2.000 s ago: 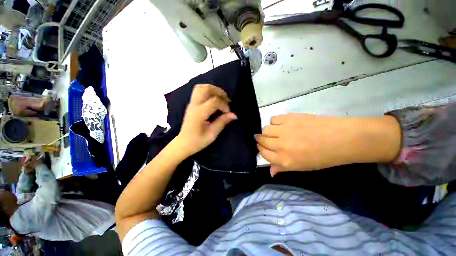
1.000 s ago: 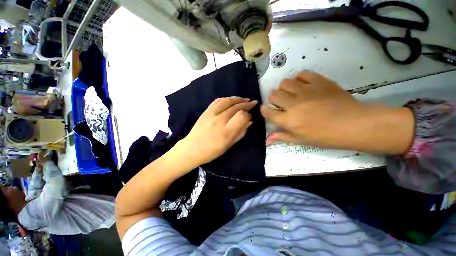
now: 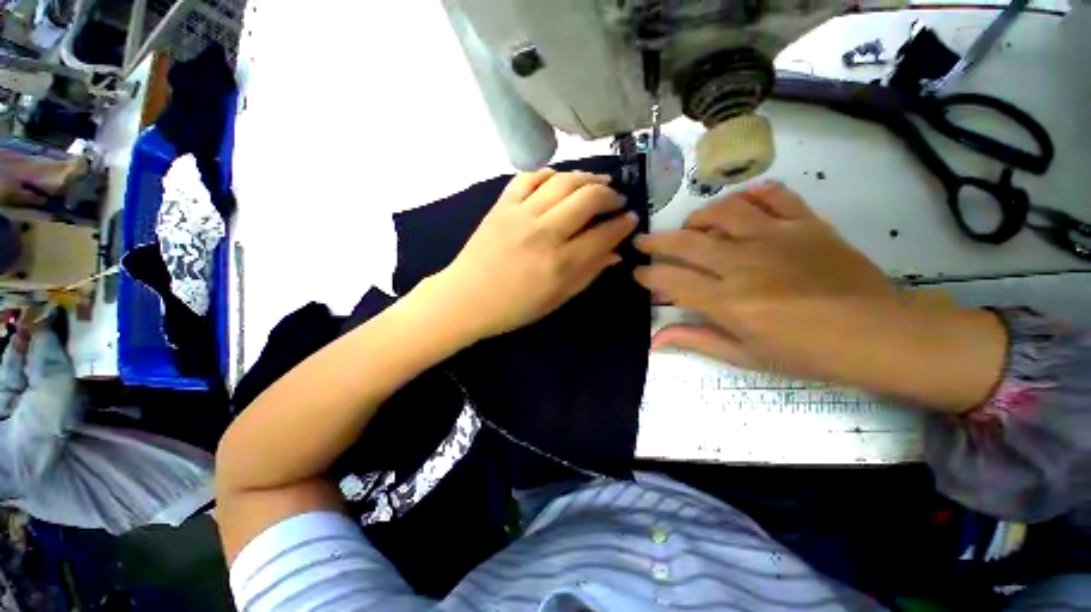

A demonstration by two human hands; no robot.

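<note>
A black fabric panel (image 3: 562, 371) lies on the white table, its top edge at the presser foot (image 3: 634, 146) and its right edge running straight down over the table's front edge. A pale stitch line crosses its lower part. My left hand (image 3: 538, 245) lies flat on the panel just below the presser foot, fingers together. My right hand (image 3: 766, 269) is at the panel's right edge, fingertips touching or just beside it; it is slightly blurred. The sewing machine head (image 3: 574, 72) stands above, with a cream knob (image 3: 733, 152) right of the needle.
Black-handled shears (image 3: 957, 150) and dark snips (image 3: 1059, 227) lie at right. A blue basket (image 3: 141, 299) with black and patterned pieces stands at left. A patterned strip (image 3: 437, 466) and black cloth hang near my lap. A printed scale (image 3: 802, 392) marks the front edge. Another person's sleeve (image 3: 96, 472) shows at far left.
My left hand has moved up the panel towards the presser foot. My right hand has moved up along the panel's right edge. The view has shifted closer to the machine head.
</note>
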